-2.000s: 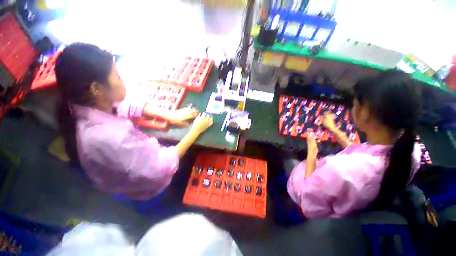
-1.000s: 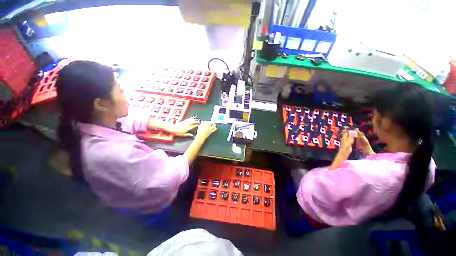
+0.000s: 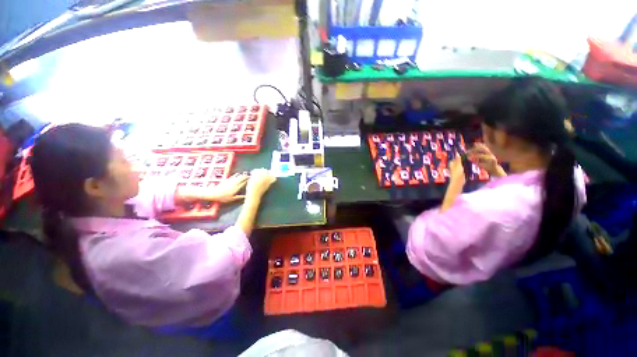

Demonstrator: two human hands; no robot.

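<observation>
Neither of my hands is in view. A pale rounded shape, perhaps my clothing, is cut off by the bottom edge. Nearest in front is an orange-red compartment tray [image 3: 325,298] at bench-edge height or lower, between two seated workers. Small dark watch heads [image 3: 338,256] sit in its upper and middle pockets, and the lowest pockets are empty. What the tray rests on is hidden.
A pink-coated worker [image 3: 154,265] sits left, hands on the green bench [image 3: 279,203]; another [image 3: 475,230] sits right by a tray of strapped watches [image 3: 412,159]. A white fixture [image 3: 304,143] stands between them. Trays [image 3: 209,129] fill the left bench.
The view has shifted, and the left worker now appears further left and lower. The right worker's hands are now beside the strapped-watch tray. Less of the pale shape shows at the bottom.
</observation>
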